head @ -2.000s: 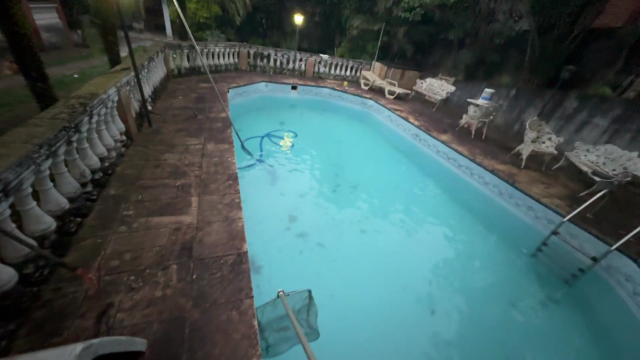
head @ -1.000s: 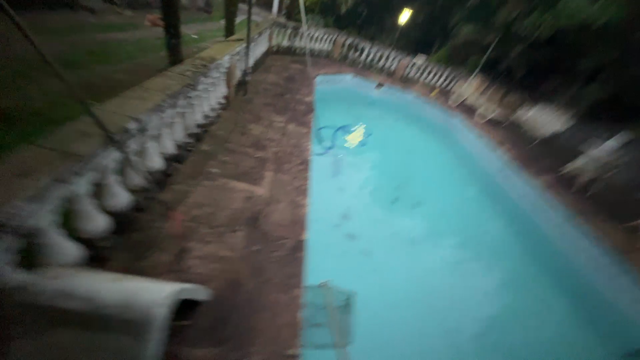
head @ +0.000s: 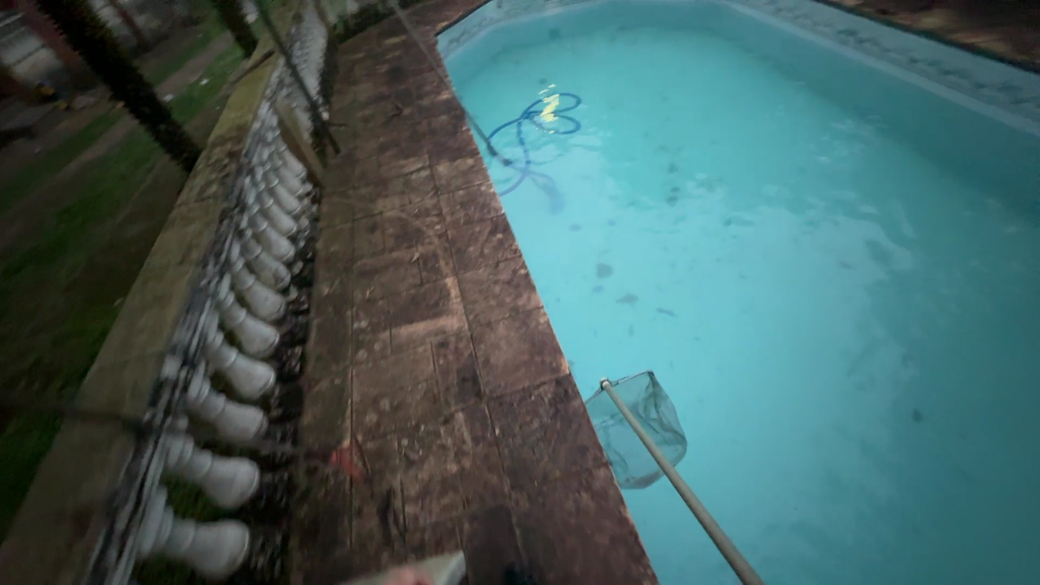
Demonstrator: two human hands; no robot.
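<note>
A leaf skimmer net (head: 646, 431) with green mesh hangs at the pool's left edge, and its pale pole (head: 691, 500) runs out of view at the bottom right. Neither hand shows clearly, so who or what holds the pole is hidden. At the bottom edge a pale, flat-edged object (head: 447, 569) pokes into view. A skin-toned patch lies against it, perhaps part of my left hand; too little shows to tell its grip. My right hand is out of view. Farther off, a blue hose (head: 520, 138) loops in the water around a yellow bright patch (head: 551, 107).
Stained paving (head: 422, 325) runs beside the pool (head: 772, 284). A white balustrade (head: 244, 366) borders it on the left. One thin pole (head: 301, 89) leans there, another (head: 455, 97) reaches the water near the hose. A small red object (head: 348, 459) lies on the paving. Dark specks show in the water.
The view has tilted down, and the garden chairs and lamp at the far side are out of sight. The net remains at the pool's left edge.
</note>
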